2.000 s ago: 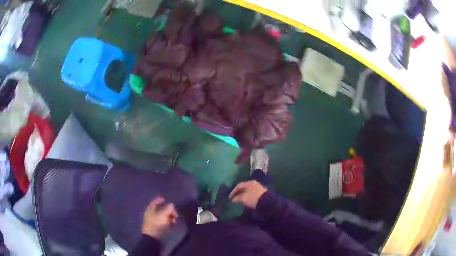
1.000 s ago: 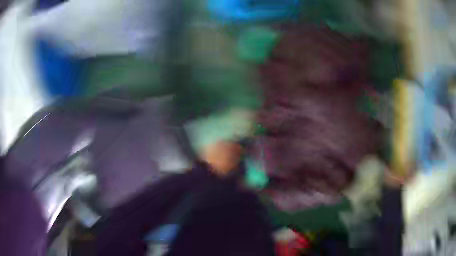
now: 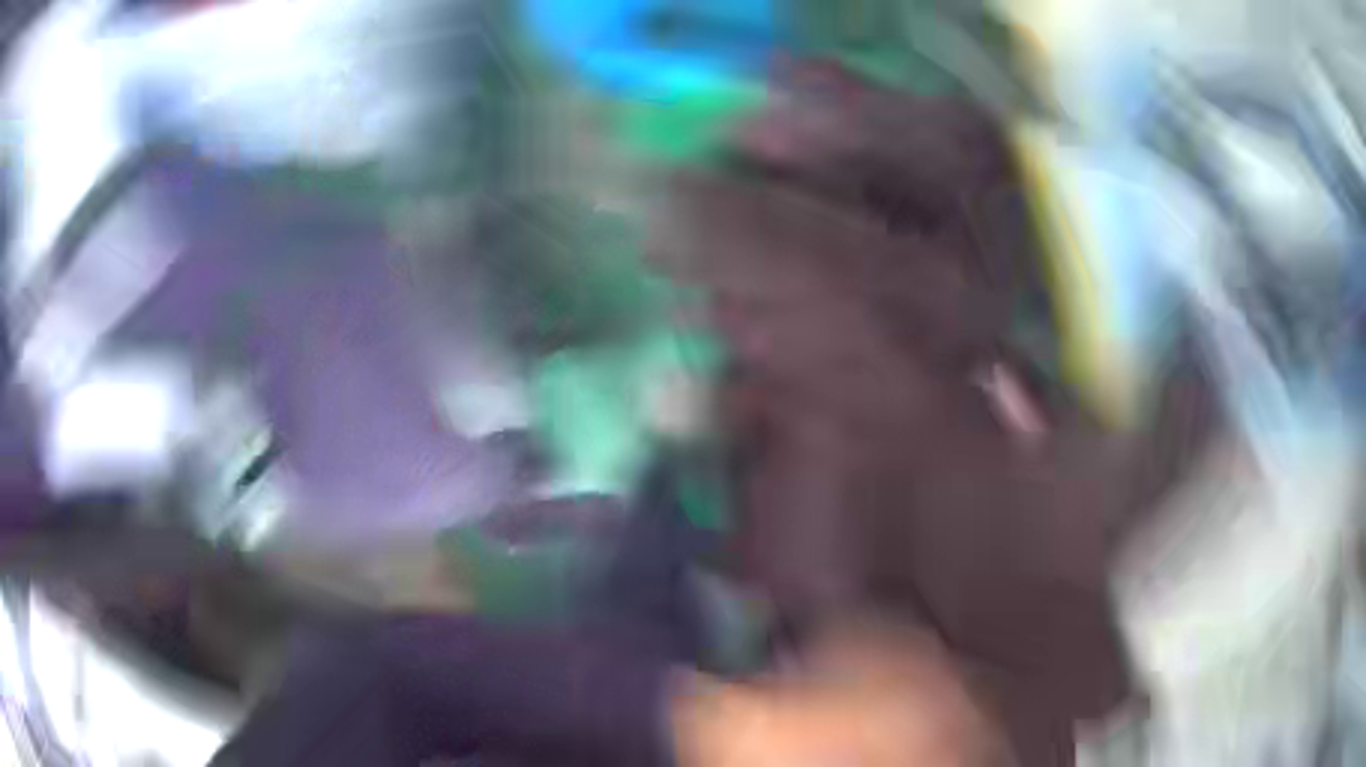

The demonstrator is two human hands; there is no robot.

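Note:
The view is strongly blurred. A dark brown garment or heap of garments (image 3: 899,495) fills the centre right, from near the top down to the lower edge. My left hand (image 3: 847,704) is at the bottom centre, cut off by the edge, at the end of a dark sleeve from the left. It overlaps the lower part of the brown garment; blur hides whether its fingers grip it. I cannot make out my right hand. A small pale pink patch shows against the brown at right, too blurred to name.
A blue stool (image 3: 659,38) is cut off at the top. Bright green plastic (image 3: 682,128) shows beside the brown heap. A purplish chair seat (image 3: 352,360) is at left. A table's yellow edge (image 3: 1071,285) runs down the right, with pale blurred things beyond.
The view has turned and come closer to the brown garment, which now reaches the lower edge. My left hand has moved from left of the heap to its lower part.

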